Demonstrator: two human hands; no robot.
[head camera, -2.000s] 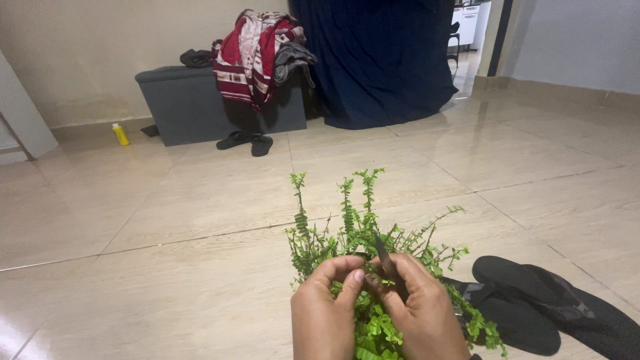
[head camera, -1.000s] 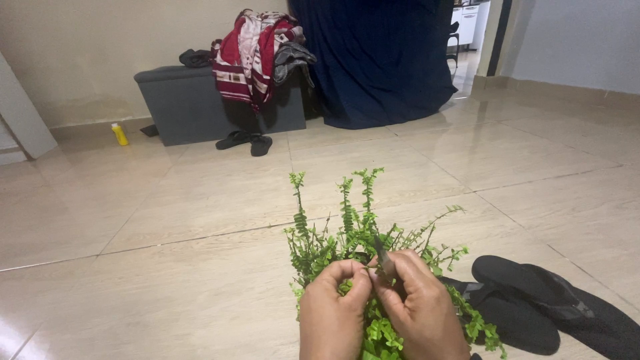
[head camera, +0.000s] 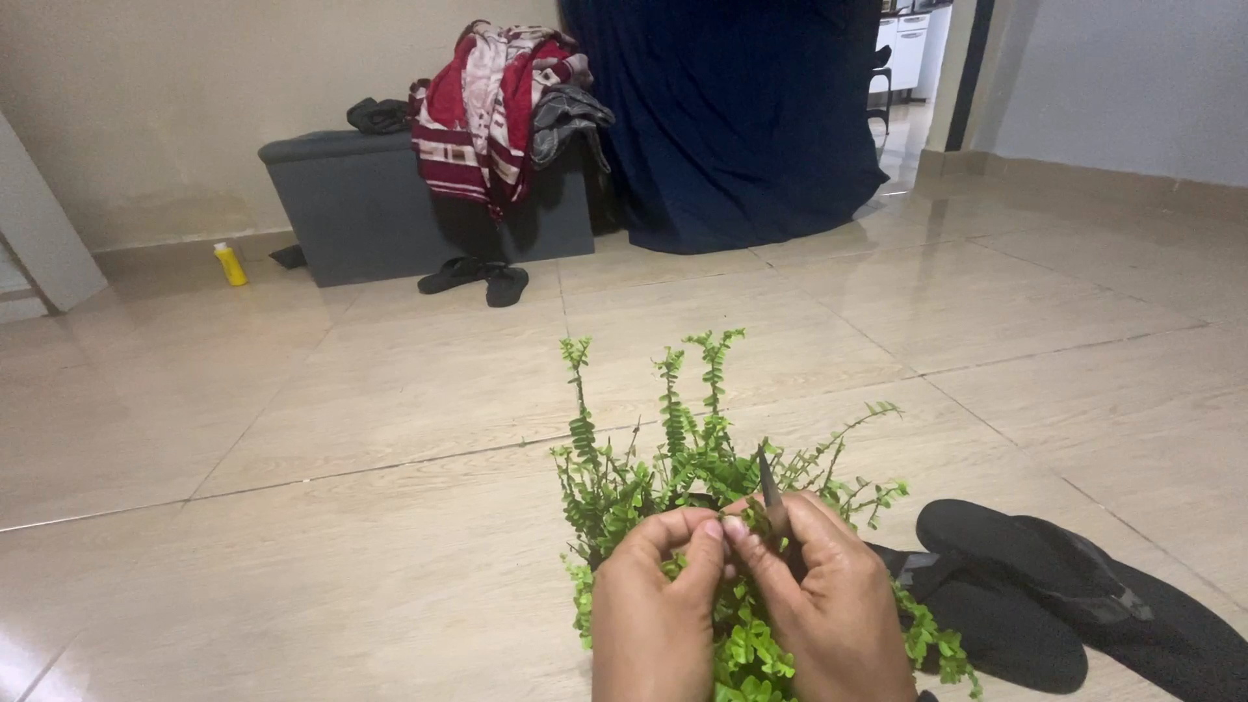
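Observation:
A leafy green fern-like plant (head camera: 682, 458) with small round leaflets stands at the lower middle, its lower part hidden behind my hands. My left hand (head camera: 663, 595) has its thumb and forefinger pinched on a small bit of the plant. Close against it, my right hand (head camera: 824, 575) pinches the same leafy bit between thumb and forefinger. A dark, narrow pointed blade (head camera: 770, 483) sticks up out of the right hand's fingers; its handle is hidden. The fingertips of both hands nearly touch over the foliage.
Black flip-flops (head camera: 1014, 624) lie at the lower right beside the plant. Further back on the tiled floor stand a grey storage bench (head camera: 361, 214) with a red and white patterned cloth (head camera: 478, 117), another dark pair of sandals (head camera: 487, 279), a yellow bottle (head camera: 231, 265) and a dark blue draped cloth (head camera: 741, 127).
Both hands stay over the plant, with small shifts of the fingers. My left hand's fingertips have moved slightly from where they were two seconds ago.

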